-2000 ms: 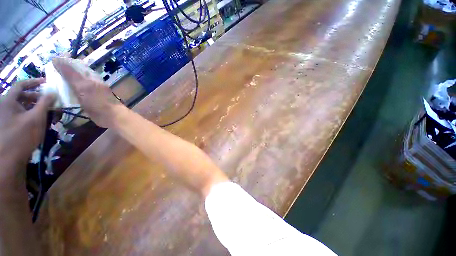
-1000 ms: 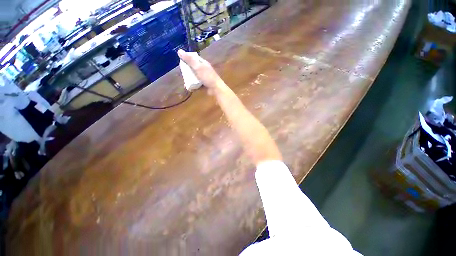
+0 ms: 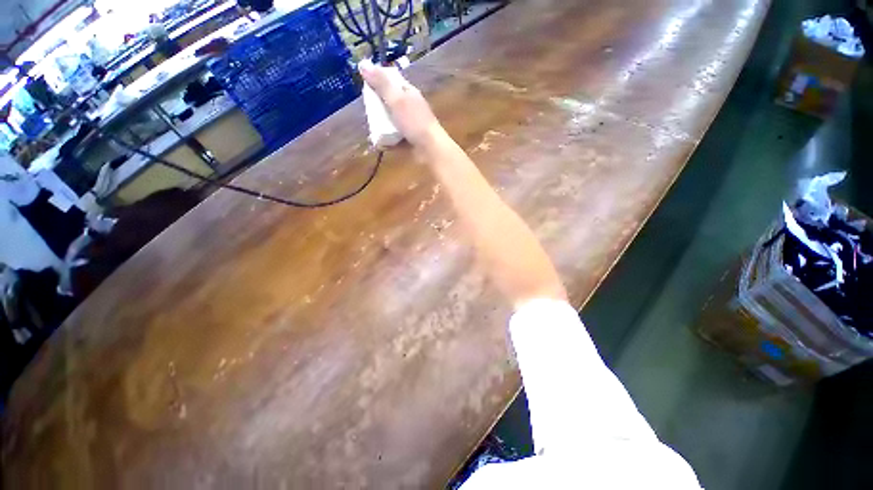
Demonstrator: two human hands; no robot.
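Note:
My right hand (image 3: 410, 107) reaches out over the far side of the brown cutting table (image 3: 316, 325). It is closed around a white block (image 3: 380, 120), which looks like a power socket box. A black cord (image 3: 297, 203) runs from the block's lower end in a loop across the table's far edge to the left. The fingers are small and partly hidden behind the back of the hand. My left hand is not in view.
Blue crates (image 3: 287, 72) stand beyond the far edge, with dark cables (image 3: 371, 24) hanging beside them. Cartons of scraps (image 3: 794, 316) stand on the green floor at the right. White and black fabric (image 3: 43, 225) is at the far left.
My left hand has left the picture. My right hand has moved the white block from the left to the table's far edge near the hanging cables. The view has shifted slightly.

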